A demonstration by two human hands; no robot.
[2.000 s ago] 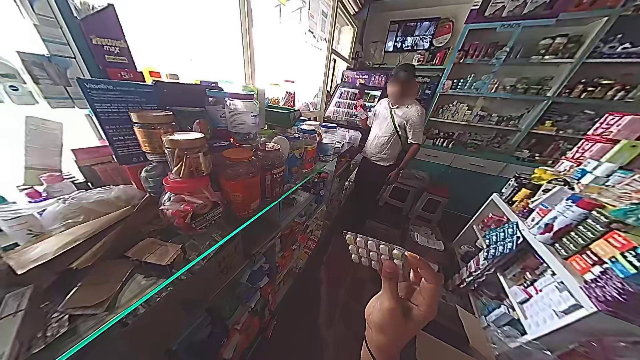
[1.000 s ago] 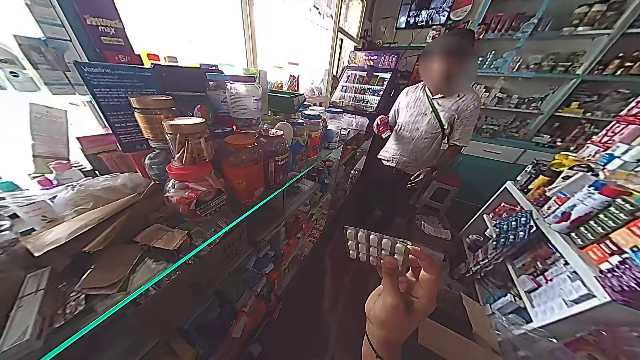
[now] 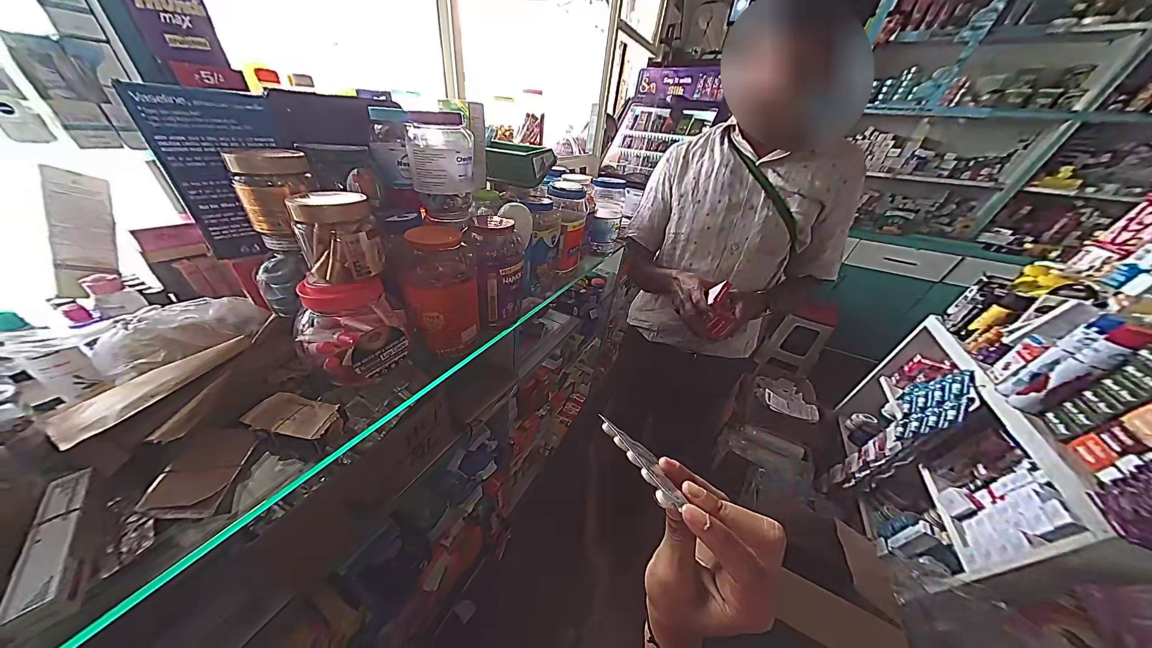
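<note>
Between the thumb and fingers of my right hand [image 3: 715, 558] is a blister pack of pale tablets [image 3: 641, 457], now seen almost edge-on and tilted. The hand is at the bottom of the head view, right of the glass counter. My left hand is not seen. Ahead, beyond the pack, a person in a light patterned shirt [image 3: 720, 225] stands beside the counter and holds a small red-and-white item [image 3: 720, 310] in both hands.
A glass counter [image 3: 360, 432] runs along the left, bearing plastic jars [image 3: 441, 288], brown paper pieces [image 3: 193, 463] and a plastic bag [image 3: 180, 337]. A white shelf unit [image 3: 981, 360] with packets stands at right, near a cardboard box [image 3: 832, 594] and a stool [image 3: 796, 342].
The person has come nearer along the counter, and their hands are now together on the red item. My right hand has turned the blister pack from face-on to nearly edge-on.
</note>
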